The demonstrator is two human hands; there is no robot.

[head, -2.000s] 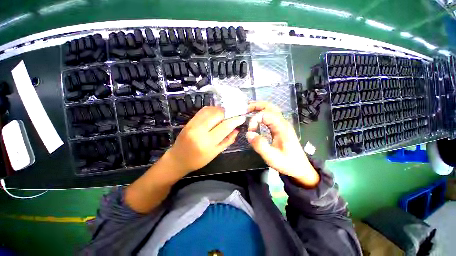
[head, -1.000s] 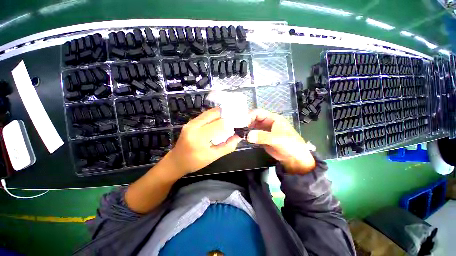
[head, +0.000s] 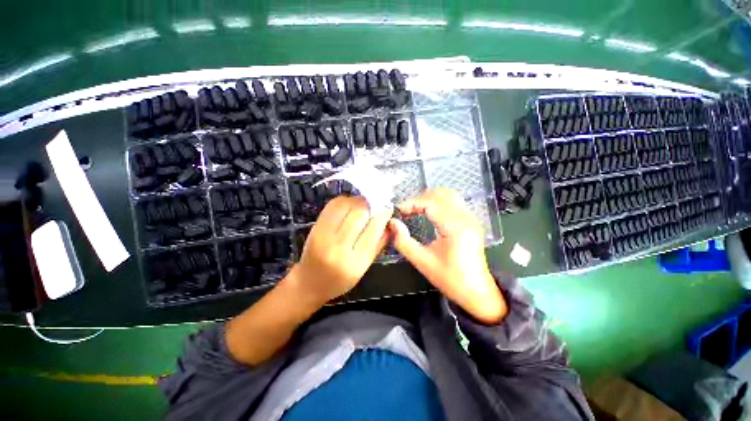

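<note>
My left hand holds a white label sheet that stands up from its fingers over the compartment tray. My right hand meets it at the fingertips. A small dark part shows between the fingertips of both hands; its detail is too small to tell. The clear compartment tray lies under and beyond my hands, with black parts in its left and middle cells and only textured plastic showing in the right cells. My hands hide some of its lower cells.
A loose pile of black parts lies between this tray and a densely packed right tray. A white scrap lies below the pile. At the left are a white strip, a white rounded device with a cable, and a dark flat object.
The view has shifted, so the bench sits lower in the picture. The label sheet in my left hand has tilted and now shows edge-on. Both hands stay together at the fingertips.
</note>
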